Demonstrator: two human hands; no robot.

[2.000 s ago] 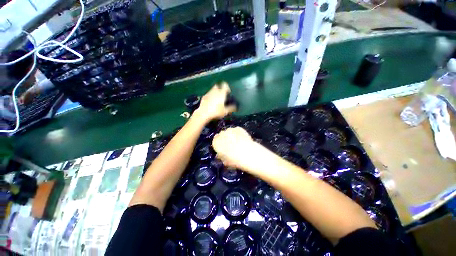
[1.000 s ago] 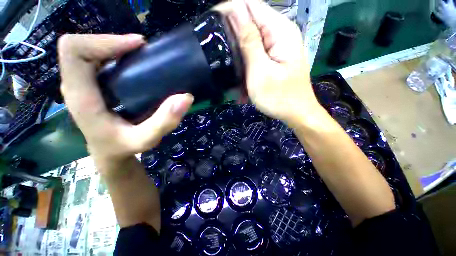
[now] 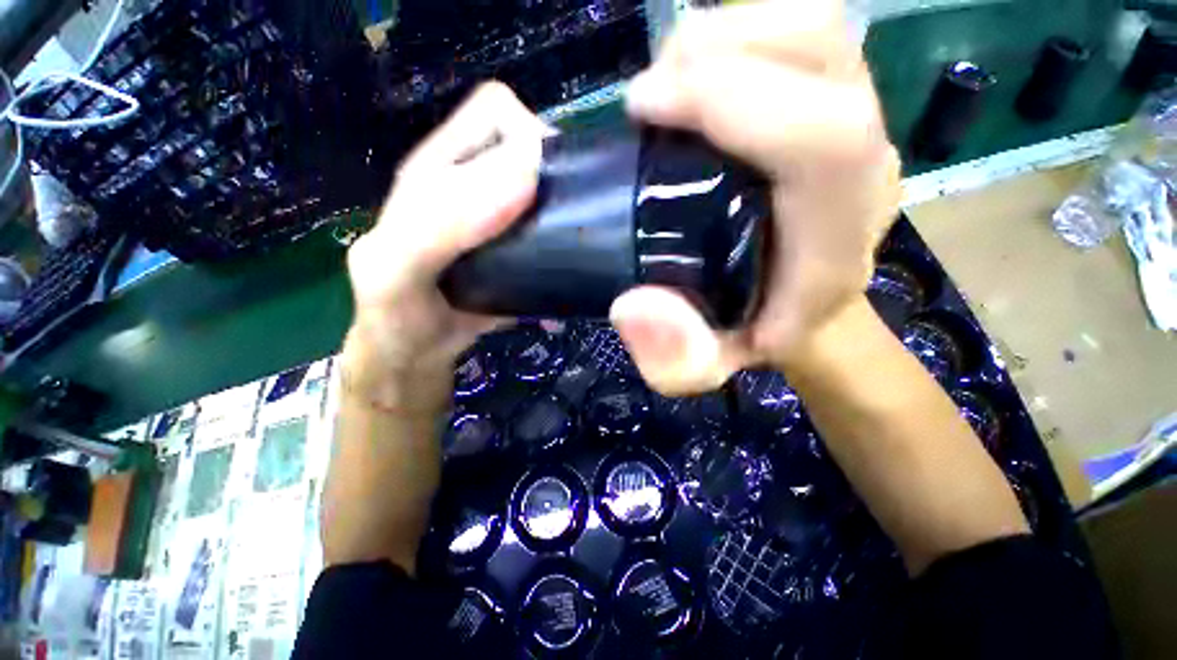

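Observation:
A black cylindrical unit (image 3: 581, 219) is held up sideways in front of me, above the tray. Its left part is matte and its right end is a glossy black band. My left hand (image 3: 445, 213) grips the matte end. My right hand (image 3: 787, 168) grips the glossy end, thumb below and fingers over the top. The large glossy black blister tray (image 3: 684, 529) lies beneath. Round black parts with pale printed faces sit in several of its pockets; other pockets show a grid pattern.
A green conveyor (image 3: 220, 310) runs behind the tray, with several upright black cylinders (image 3: 956, 110) at right. Stacked black trays (image 3: 258, 129) stand beyond. Printed sheets (image 3: 239, 477) and an orange-brown block (image 3: 114, 522) are at left. A tan board (image 3: 1033, 310) with a white cloth (image 3: 1153, 245) is at right.
Both hands first reached to the far tray edge and belt, then raised the cylinder. Since then the cylinder has moved right and slightly down, and my right hand has shifted its grip around the glossy end.

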